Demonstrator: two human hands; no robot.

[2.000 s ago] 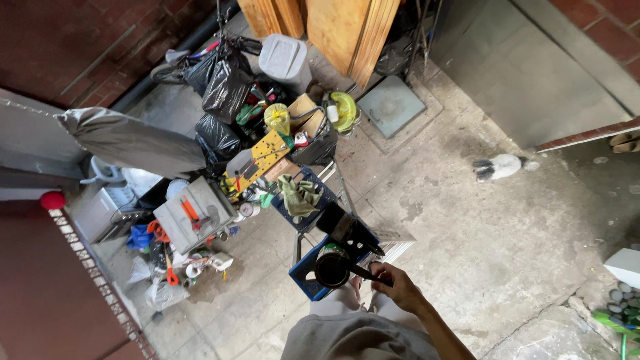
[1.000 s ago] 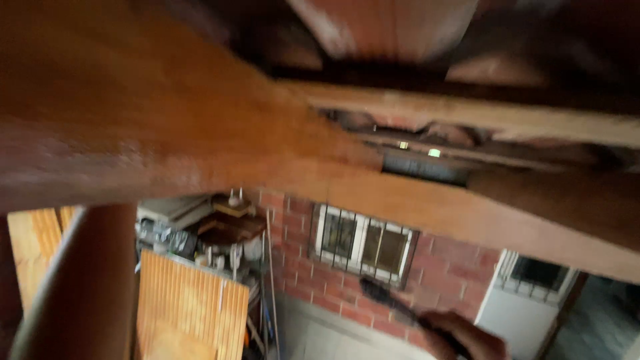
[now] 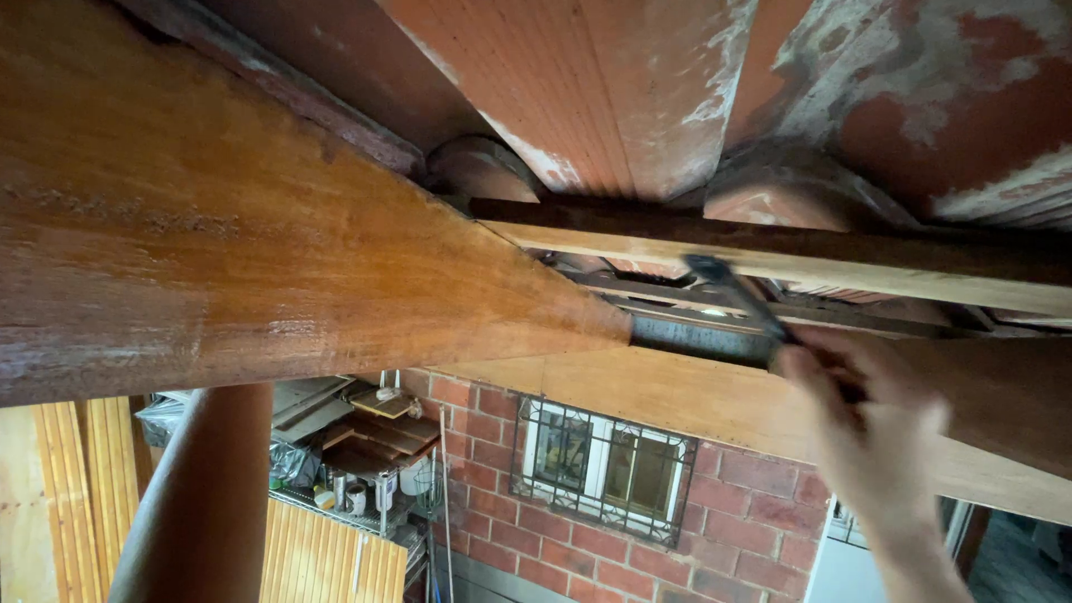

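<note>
My right hand (image 3: pixel 871 410) reaches up at the right, blurred by motion, and grips the handle of a dark paintbrush (image 3: pixel 745 293). The brush's head is at the pale underside of a wooden batten (image 3: pixel 804 264) beneath the roof tiles; whether it touches the wood cannot be told. To the left, a broad wooden beam (image 3: pixel 293 268) has an orange-brown, partly glossy surface. Farther back, a lighter wooden beam (image 3: pixel 620 385) crosses the view. My left hand does not show.
Clay roof tiles (image 3: pixel 620 92) lie close overhead. A round brown post (image 3: pixel 201 494) stands below the beam at the left. Beyond are a shelf rack with cans (image 3: pixel 368 502), slatted wooden panels (image 3: pixel 331 553), a brick wall (image 3: pixel 561 561) and a barred window (image 3: pixel 603 469).
The view has swung from the floor up to the roof. My right hand, low in the earlier frames, is now raised with the brush at the batten.
</note>
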